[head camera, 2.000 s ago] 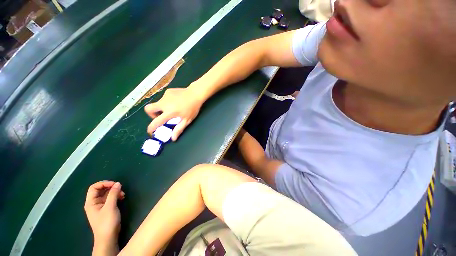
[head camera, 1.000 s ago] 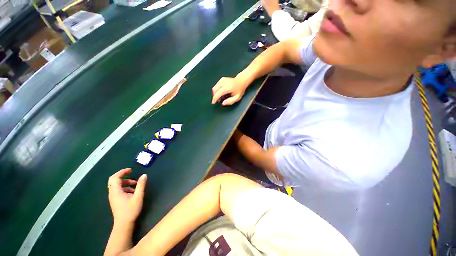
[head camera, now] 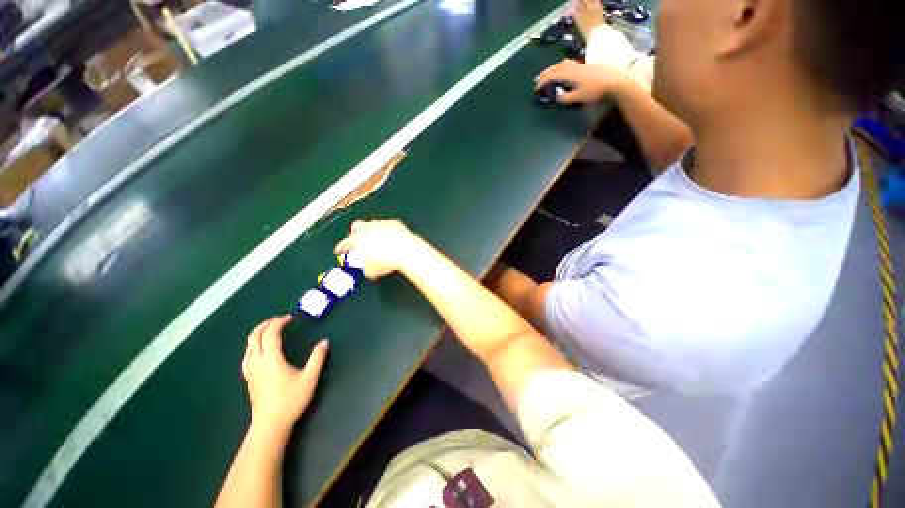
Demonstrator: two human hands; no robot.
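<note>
A slanting row of small watch units lies on the dark-green bench. Two lit white screens show fully, on the near watch unit (head camera: 315, 302) and the middle watch unit (head camera: 339, 283). My right hand (head camera: 377, 248) is over the far end of the row, fingers down and largely covering the farthest unit; whether it grips it is hidden. Small yellow bits show beside the units. My left hand (head camera: 282, 373) is open and empty on the near side of the row, thumb and fingers apart, not touching it.
A seated person in grey-blue (head camera: 695, 288) is close at right, one hand on a dark unit (head camera: 552, 91). More dark units lie beyond. A pale strip (head camera: 248, 260) runs along the bench, with a torn brown patch (head camera: 372, 185). The bench edge is nearby.
My right hand has come up to the far end of the row. My left hand has opened wider. The neighbour's hand has left the row and moved away to the dark units.
</note>
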